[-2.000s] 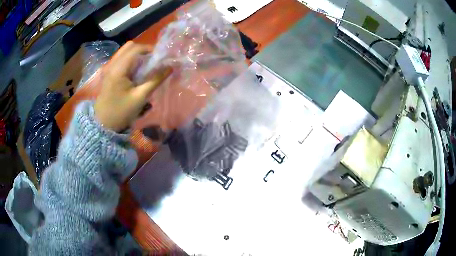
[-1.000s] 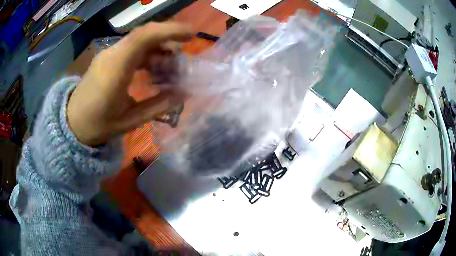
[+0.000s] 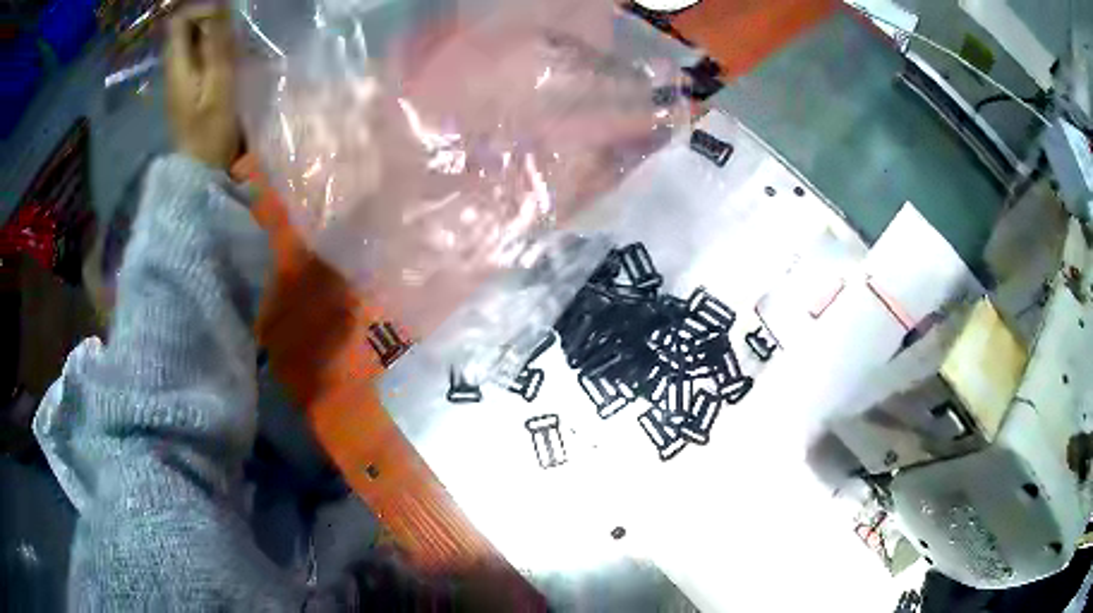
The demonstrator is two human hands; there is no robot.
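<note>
My left hand (image 3: 206,84) is at the upper left, partly cut off by the picture's top edge and blurred, at the left side of a clear plastic bag (image 3: 468,132). Its fingertips are not clearly seen. The bag is spread wide over the orange table. A heap of black slide adjusters (image 3: 659,341) lies on the white machine bed (image 3: 575,515), its upper left part under or against the bag's edge. Several adjusters lie apart from the heap, one (image 3: 386,344) on the orange table edge. My right hand is not in view.
The off-white sewing machine head (image 3: 977,515) with its yellowed front cover (image 3: 989,359) stands at the right. A grey-green panel (image 3: 863,132) lies at the upper right. A white bag (image 3: 60,413) is low at the left. Reddish thread ends (image 3: 875,533) lie near the needle area.
My left hand has moved up and left with the bag. The bag has swung left off the bed, and a bigger heap of adjusters now lies uncovered there. The view has shifted.
</note>
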